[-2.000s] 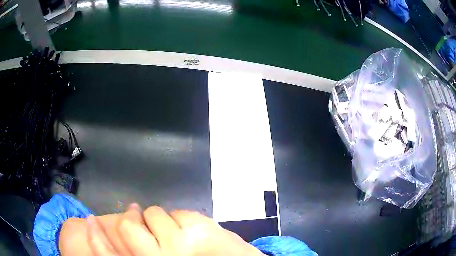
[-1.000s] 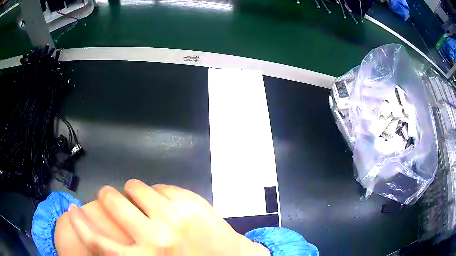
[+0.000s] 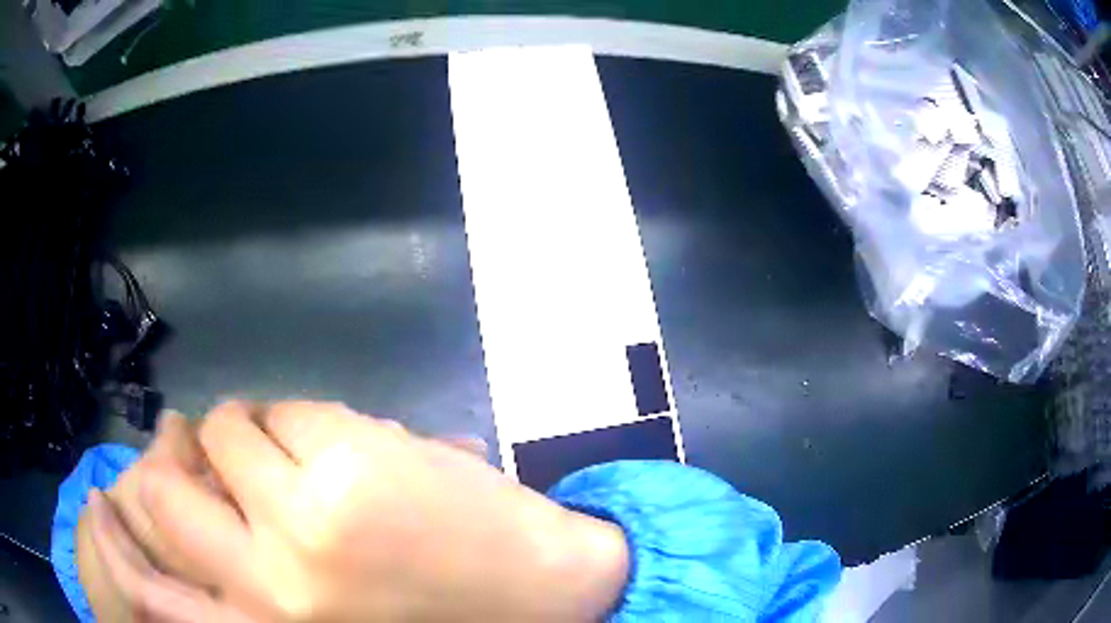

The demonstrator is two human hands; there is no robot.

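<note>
My right hand [image 3: 390,511], with a blue sleeve cuff, reaches across the lower left and lies over my left hand [image 3: 146,548]. The two hands are together, bare and blurred. Whether anything is held between them is hidden. A long white backing sheet [image 3: 554,231] lies on the dark mat beyond my hands. At its near end are a small black pad [image 3: 648,379] on the right edge and a wider black pad [image 3: 591,450], partly covered by my right cuff.
A tangled pile of black cables [image 3: 55,280] lies at the left. An open clear plastic bag [image 3: 962,231] of small white and dark pieces stands at the right. Clear trays [image 3: 1090,329] are at the far right. A pale bench edge [image 3: 292,59] borders the green conveyor [image 3: 366,12].
The view has tilted down, so the sheet, bag and bench edge sit higher in the picture. My right hand and cuff show larger; both hands remain together.
</note>
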